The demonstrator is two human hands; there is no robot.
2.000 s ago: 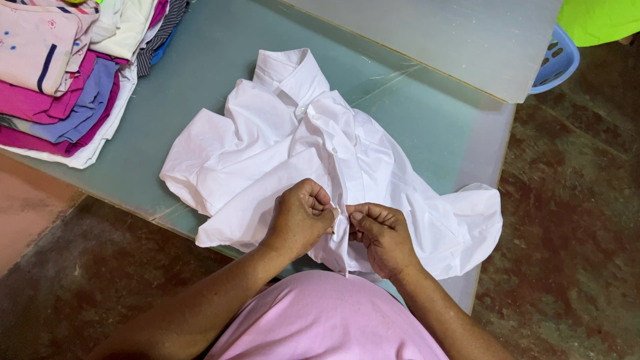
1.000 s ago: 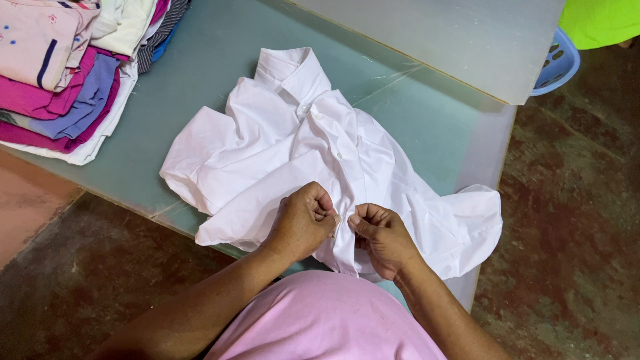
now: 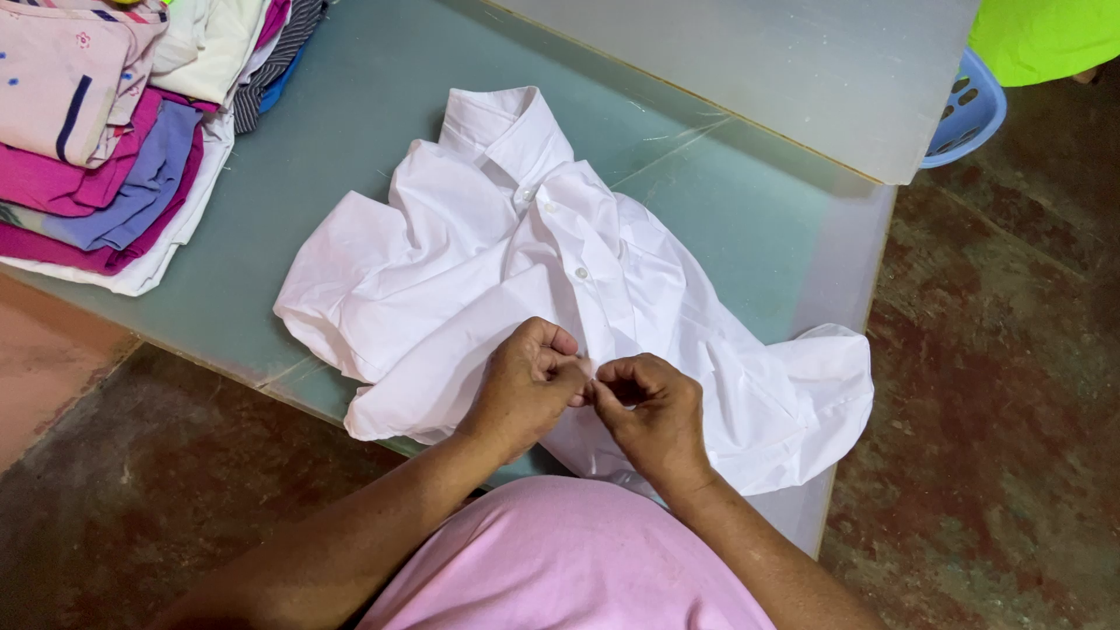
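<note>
A white collared button-up shirt (image 3: 455, 289) lies rumpled on the greenish tabletop (image 3: 350, 114), its collar pointing away from me. Small buttons show along its front placket. At the lower part of the placket, my left hand (image 3: 534, 385) pinches the white fabric between thumb and fingers. My right hand (image 3: 652, 416) grips the cloth just beside it, and the fingertips of both hands meet. Whatever lies between the fingertips is too small and covered to make out.
Folded clothes (image 3: 96, 184) are stacked at the table's far left. A raised grey panel (image 3: 787, 70) overhangs the back right. Beyond it are a blue plastic basket (image 3: 971, 114) and bright green cloth (image 3: 1041, 39). Reddish-brown floor (image 3: 989, 385) lies right of the table edge.
Both hands have come closer together at the placket, their fingertips now touching; one second ago a small gap showed between them. The shirt lies much as before.
</note>
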